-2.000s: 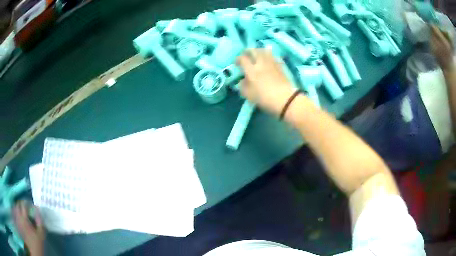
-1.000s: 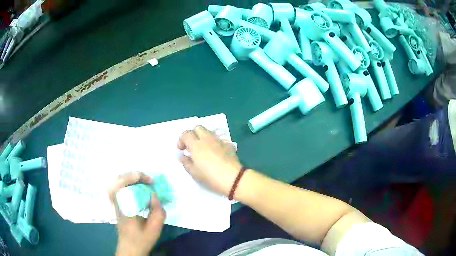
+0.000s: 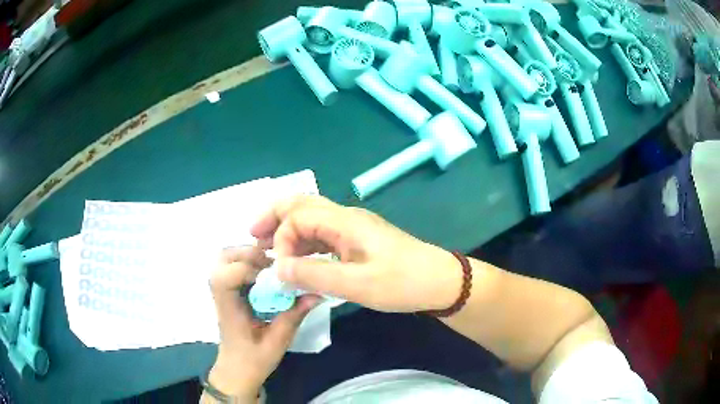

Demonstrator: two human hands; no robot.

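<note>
My left hand [image 3: 256,316] holds a turquoise handheld fan [image 3: 272,297] by its head, low over the front of the paper sheets. My right hand [image 3: 339,256] is over the fan head, thumb and fingertips close together at it; a pale bit shows at the fingertips, too blurred to tell if it is a sticker. The fan's handle is mostly hidden by my hands. The white label sheet [image 3: 118,268] with rows of grey rings lies left of my hands, among plain white sheets [image 3: 197,217].
A large heap of turquoise fans [image 3: 474,71] lies at the upper right, one loose fan [image 3: 403,163] nearer. A smaller pile [image 3: 28,316] is at the far left. A pale strip [image 3: 142,122] runs along the table. A person's blue-clad leg [image 3: 608,221] is at right.
My right hand has come off the sheets onto the fan head. My left hand has moved right with the fan and turned it. Earlier my right hand was at the heap.
</note>
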